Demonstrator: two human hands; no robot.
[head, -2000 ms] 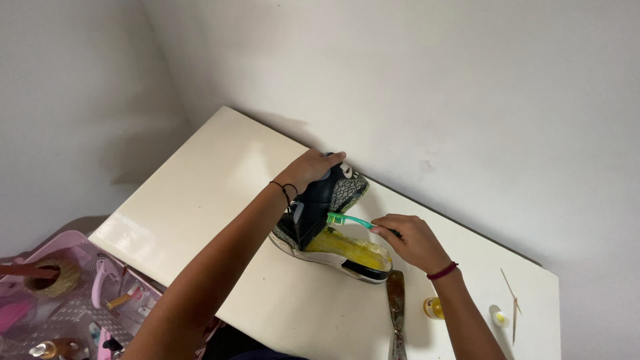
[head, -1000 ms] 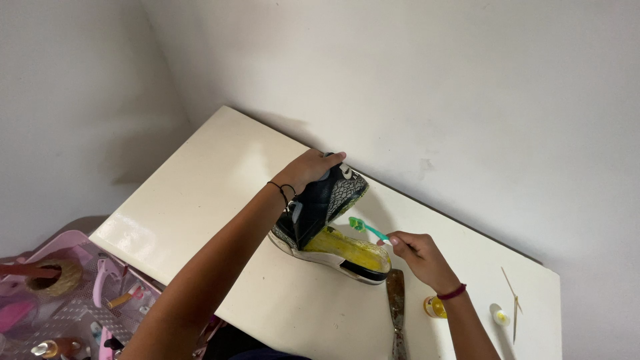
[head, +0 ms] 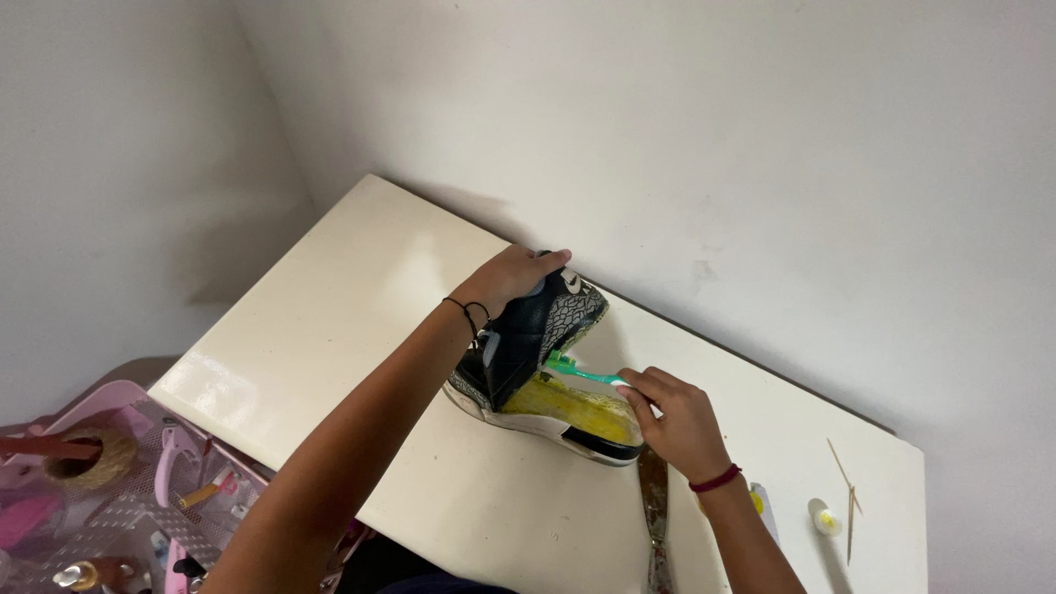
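Note:
My left hand (head: 516, 276) grips the heel part of a dark sneaker's upper (head: 528, 334), which is lifted at the heel and peeled away from its sole (head: 577, 433). The sole's exposed inner face is coated yellow. In my right hand (head: 672, 412) is a green toothbrush (head: 582, 372), its bristles at the gap between upper and sole, close to the upper's lower edge. Beside the sole's heel end lies a stained putty knife or scraper (head: 654, 503), partly behind my right hand.
The white table (head: 280, 330) stands against the wall. At its right lie thin wooden sticks (head: 850, 511) and a small white cap or bottle with yellow on it (head: 827, 521). A yellow item (head: 756, 502) is partly behind my right forearm. Pink mesh baskets (head: 107, 396) with assorted items stand lower left.
The toothbrush head has moved left and down from above the sole, back to the gap beside the upper. My left hand still holds the upper raised.

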